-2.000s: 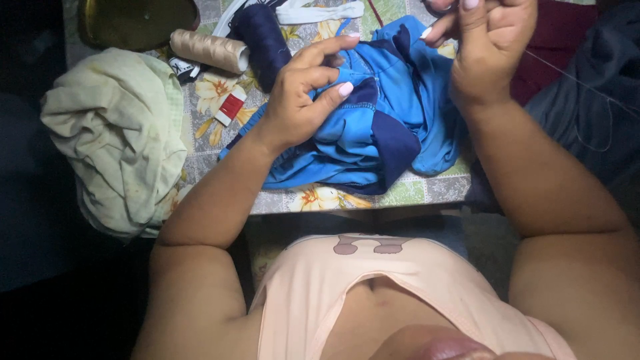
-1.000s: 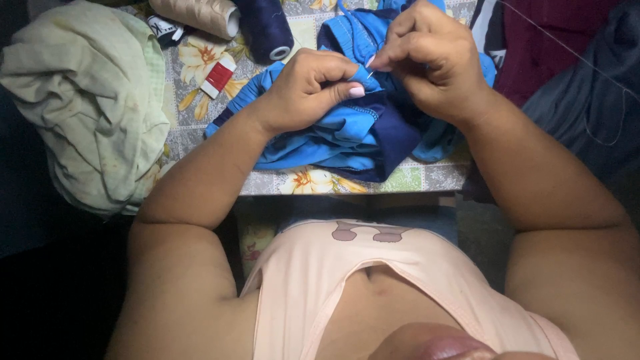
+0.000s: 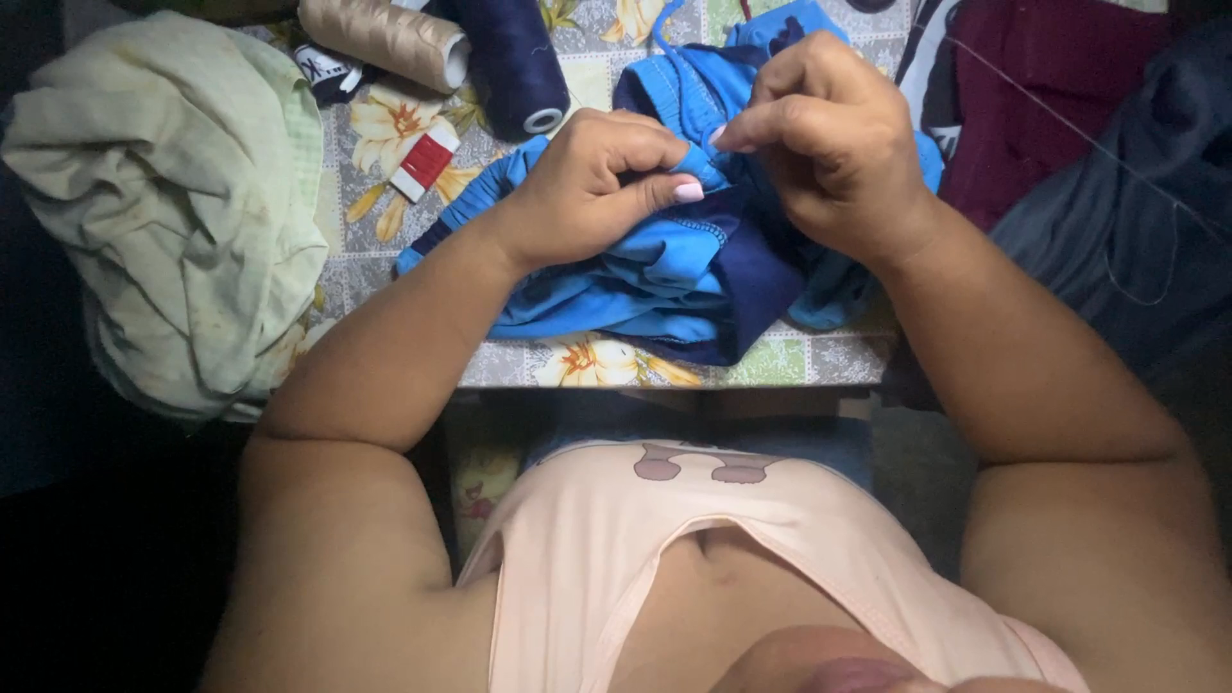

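Observation:
A blue garment with navy panels (image 3: 626, 289) lies bunched on the table near its front edge. My left hand (image 3: 611, 183) pinches a fold of the blue cloth between thumb and fingers. Just to the right, my right hand (image 3: 833, 144) has its thumb and index finger pressed together at the same fold. A needle is too small to make out between those fingertips now. A pale thread (image 3: 1059, 111) runs across the dark cloth at the right and hangs in a loop. A blue cord (image 3: 679, 67) lies along the garment's top.
At the upper left lie a beige thread cone (image 3: 385, 38), a navy thread cone (image 3: 510, 67) and a small red-and-white packet (image 3: 423, 162). Pale green cloth (image 3: 183, 212) is heaped on the left. Maroon cloth (image 3: 1039, 106) and dark grey cloth (image 3: 1136, 221) lie right. The tablecloth (image 3: 587, 361) is floral.
Two seconds ago my hands were apart, the right one raised, with the left over the garment. Both then came together at the blue fold. Since one second ago, little has changed.

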